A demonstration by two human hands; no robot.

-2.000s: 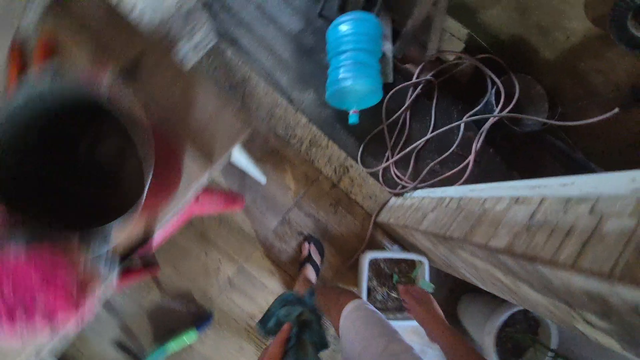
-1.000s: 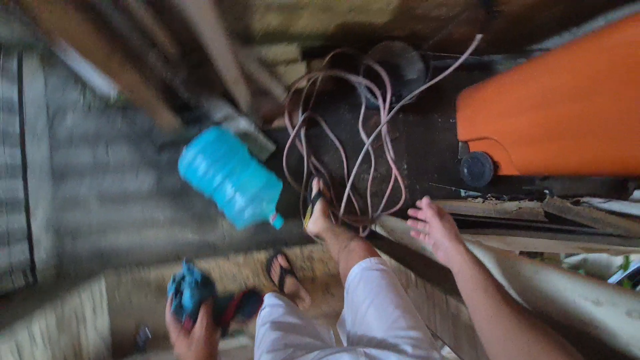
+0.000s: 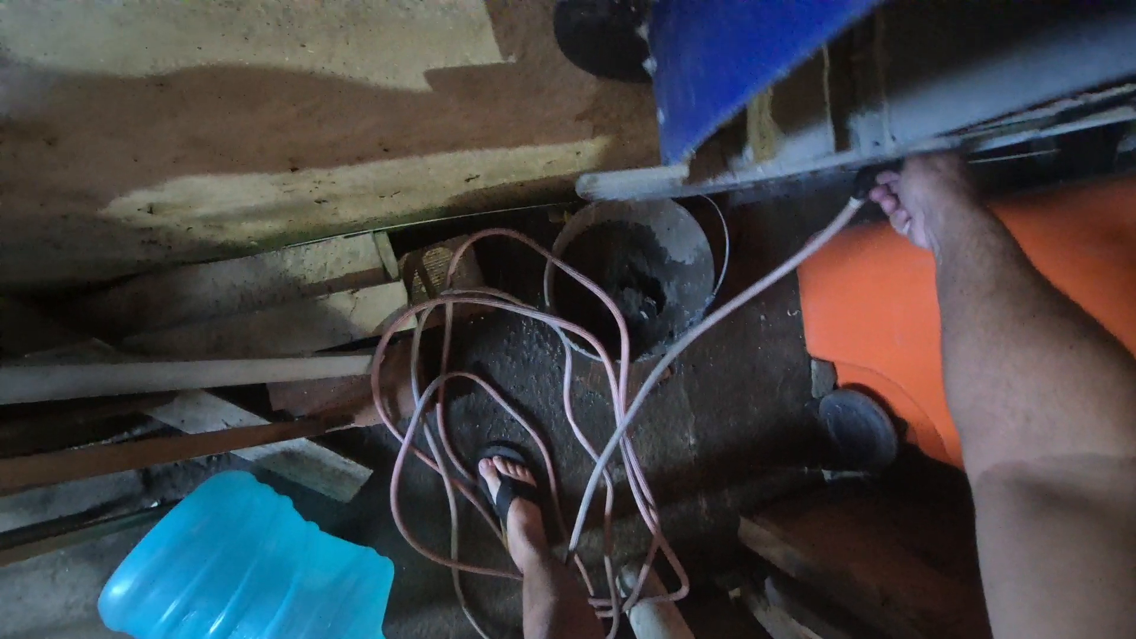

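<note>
My right hand [image 3: 914,200] is at the upper right, its fingers curled at the raised end of a pinkish hose [image 3: 754,286], beside a dark fitting under a pale ledge. Whether the fingers grip the fitting or only touch it is hard to tell. The rest of the hose lies in loose loops on the dark floor around my sandalled foot [image 3: 510,479]. Behind the loops stands a round bucket [image 3: 635,275] with a wire handle and dark contents. My left hand is out of view.
A blue plastic water jug [image 3: 248,559] lies at the lower left, near wooden planks [image 3: 186,368]. At the right is an orange plastic bin [image 3: 874,311] with a black wheel [image 3: 856,428]. A blue panel [image 3: 745,71] hangs over the pale ledge [image 3: 763,173]. Boards [image 3: 825,568] lie at the lower right.
My right hand has reached forward from open air to the hose's end. My left hand, seen earlier with a dark teal cloth, has left the view. The view has shifted strongly.
</note>
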